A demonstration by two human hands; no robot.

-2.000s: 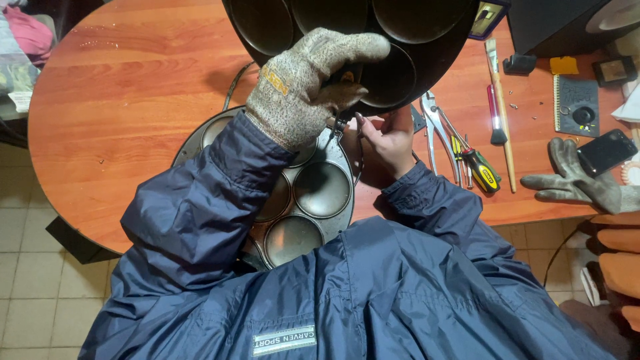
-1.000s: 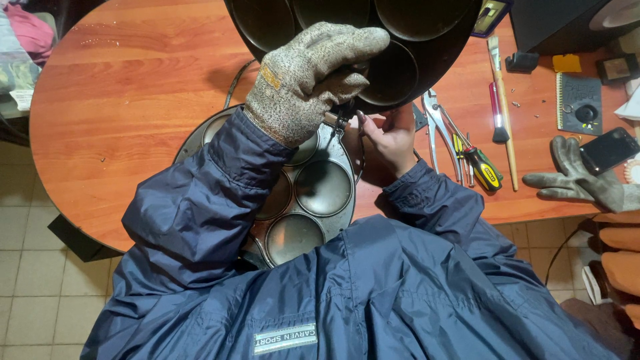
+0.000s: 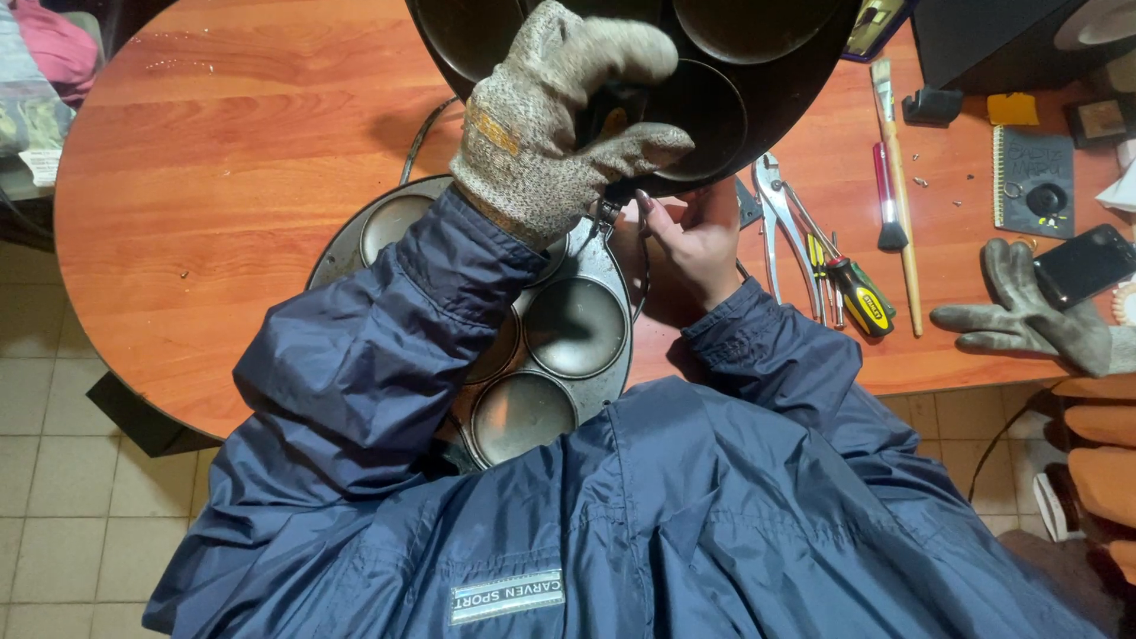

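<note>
A round electric cooking appliance with circular wells lies opened at its hinge. Its lower plate (image 3: 575, 327) is partly under my left forearm; the dark upper plate (image 3: 754, 106) is raised at the top of the view. My left hand (image 3: 568, 115), in a speckled grey knit glove, is in front of the upper plate with thumb and forefinger apart. Something dark with a yellow mark shows by its palm, too shadowed to name. My bare right hand (image 3: 697, 235) is at the hinge (image 3: 606, 213), thumb beside it, other fingers partly hidden by the upper plate; its grip is unclear.
Right of my right hand lie slip-joint pliers (image 3: 779, 222), a screwdriver (image 3: 861, 295), a wooden-handled brush (image 3: 903, 213) and a small black-bristled brush (image 3: 890, 209). Farther right are a spiral notebook (image 3: 1034, 182), a grey glove (image 3: 1021, 311) and a phone (image 3: 1087, 264). A cord (image 3: 426, 138) runs behind the appliance.
My left thumb now reaches farther right across the upper plate, and the forefinger has shifted slightly left. My right hand stays at the hinge; the appliance has not plainly moved.
</note>
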